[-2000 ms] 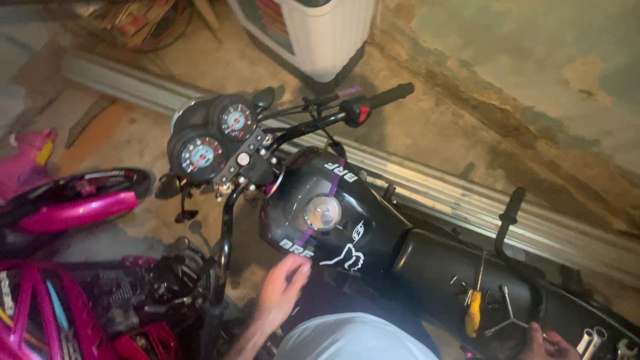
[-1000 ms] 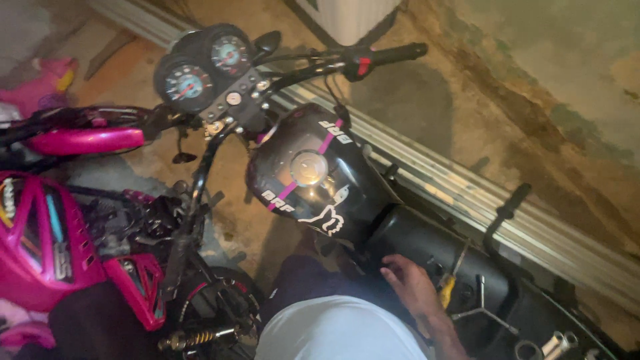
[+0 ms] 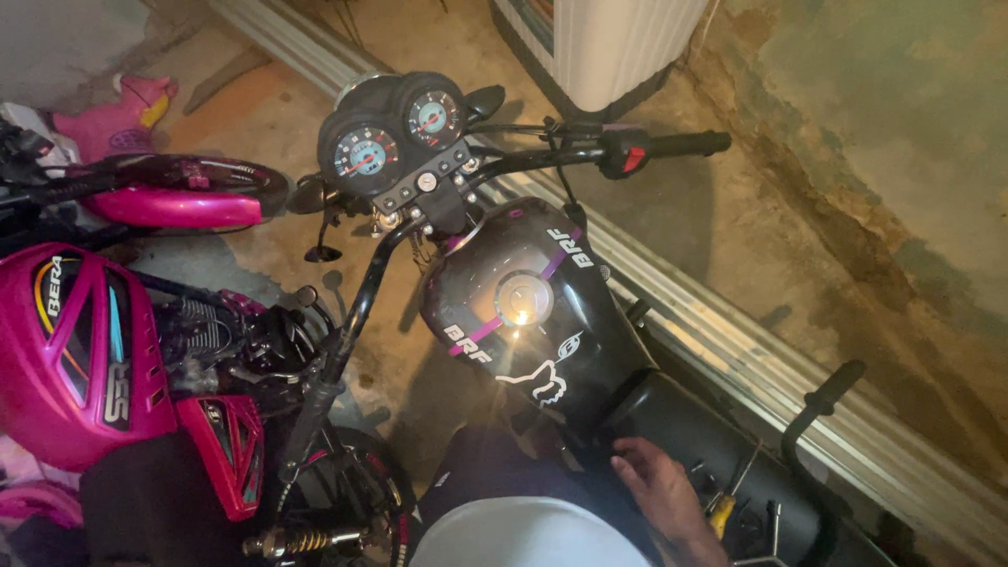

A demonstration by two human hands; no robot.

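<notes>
My right hand (image 3: 661,488) is at the lower right, palm down beside the front of a black motorcycle seat (image 3: 693,417). Its fingers are slightly bent and hold nothing visible. Close to its wrist, a screwdriver with a yellow handle (image 3: 720,516) and a metal multi-arm socket wrench (image 3: 774,528) lie on the seat. Ahead is the black fuel tank (image 3: 583,315), with a round metal cap (image 3: 523,299), purple stripes and white stickers. My left hand is out of view.
A black handlebar (image 3: 551,157) and twin gauges (image 3: 394,134) lie ahead. A pink motorcycle (image 3: 87,354) stands close on the left. Metal profiles (image 3: 709,315) run along the floor on the right, and a white plastic appliance (image 3: 614,55) stands at the top.
My left hand, earlier by the tank's near side, has left the view. My right hand has moved from the tools on the seat to the seat's front part.
</notes>
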